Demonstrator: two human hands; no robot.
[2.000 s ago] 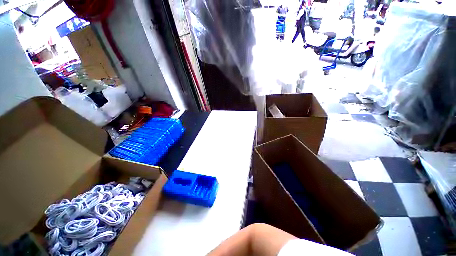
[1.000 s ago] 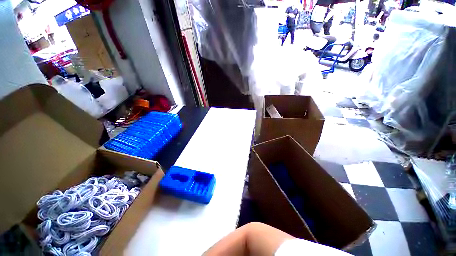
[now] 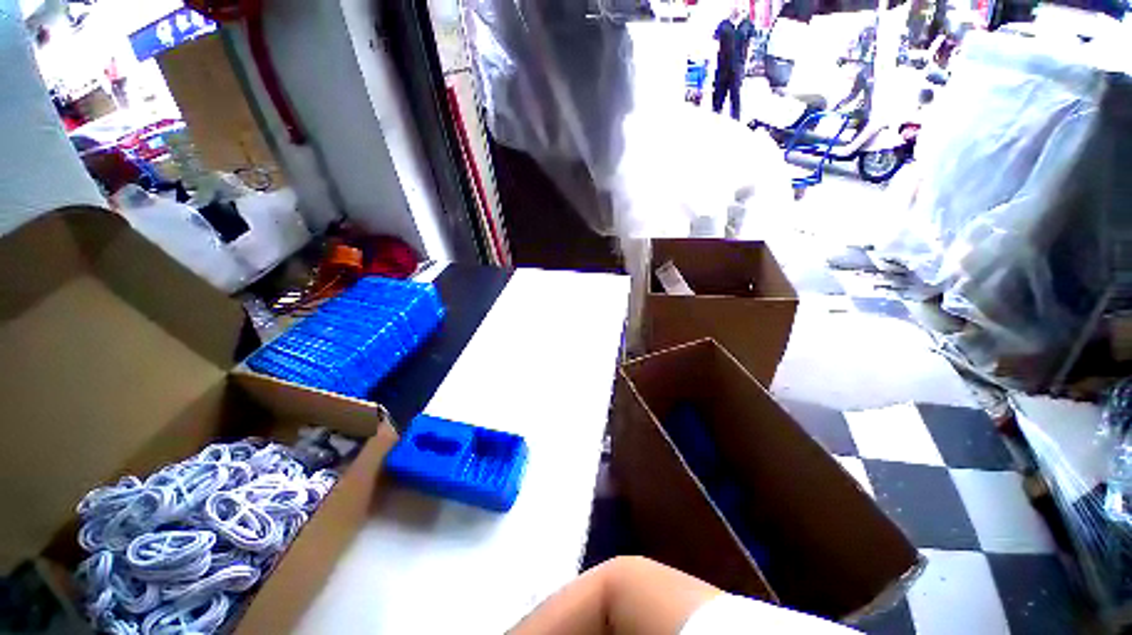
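Note:
A bright blue blister tray [image 3: 458, 463] lies on the white bench [image 3: 541, 325], beside the open carton's wall. The open brown carton [image 3: 325, 527] at the left holds many coiled white charging cables [image 3: 199, 527]. A stack of blue blister trays [image 3: 351, 333] stands behind it, partly on the black strip. A bare bent arm with a white sleeve shows at the bottom edge; its hand is out of the picture. My left hand and my right hand are not in view.
Two tall brown floor cartons stand right of the bench; the nearer floor carton [image 3: 823, 512] has blue items inside, the farther [image 3: 723, 269] a small white piece. Plastic-wrapped goods [image 3: 993, 211] stand at the right on the checkered floor. A person [image 3: 730, 65] and a scooter are outside.
The view has shifted slightly, so bench things sit a little further left and the cartons too. The person outside has changed place. The tray and cables look unmoved on the bench.

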